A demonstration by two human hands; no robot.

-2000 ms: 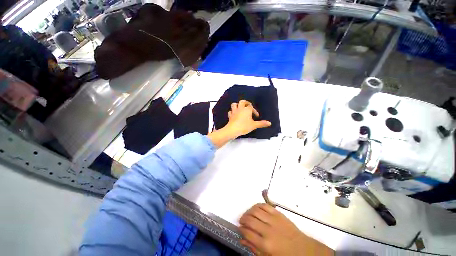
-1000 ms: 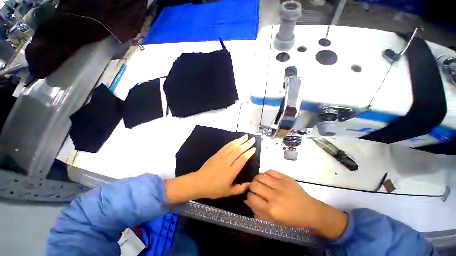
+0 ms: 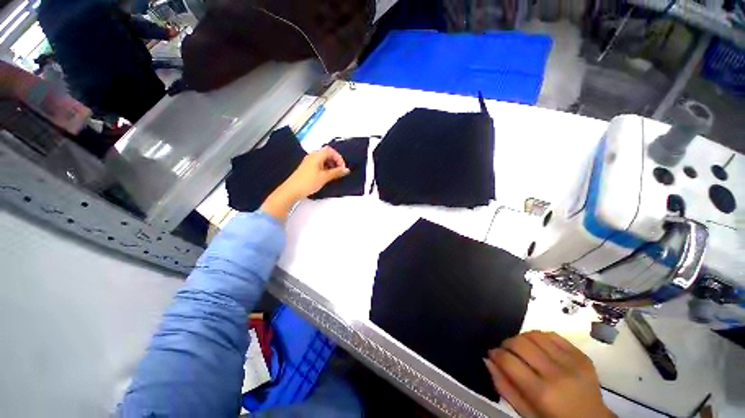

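A black pocket piece (image 3: 445, 294) lies flat in front of the white sewing machine (image 3: 645, 196), its right edge near the needle area. My right hand (image 3: 551, 375) rests at its lower right corner, fingertips on the fabric edge. My left hand (image 3: 325, 170) is over the middle stack of smaller black pieces (image 3: 353, 181), thumb and fingertips close together; whether a piece is pinched is not clear. The larger stack of black panels (image 3: 437, 157) lies right of it, and an uneven black pile (image 3: 265, 170) lies left of it.
Thread snips (image 3: 653, 347) lie right of the needle area. A blue plastic sheet or tray (image 3: 461, 61) is behind the table. A clear bin (image 3: 184, 147) with dark garments (image 3: 269, 41) stands at left. A ruler strip (image 3: 392, 351) runs along the front edge. A person (image 3: 98, 53) is at upper left.
My left hand has left the black panel by the needle and moved left to the middle stack. My right hand stays at the panel's lower right corner. The camera view has shifted left.
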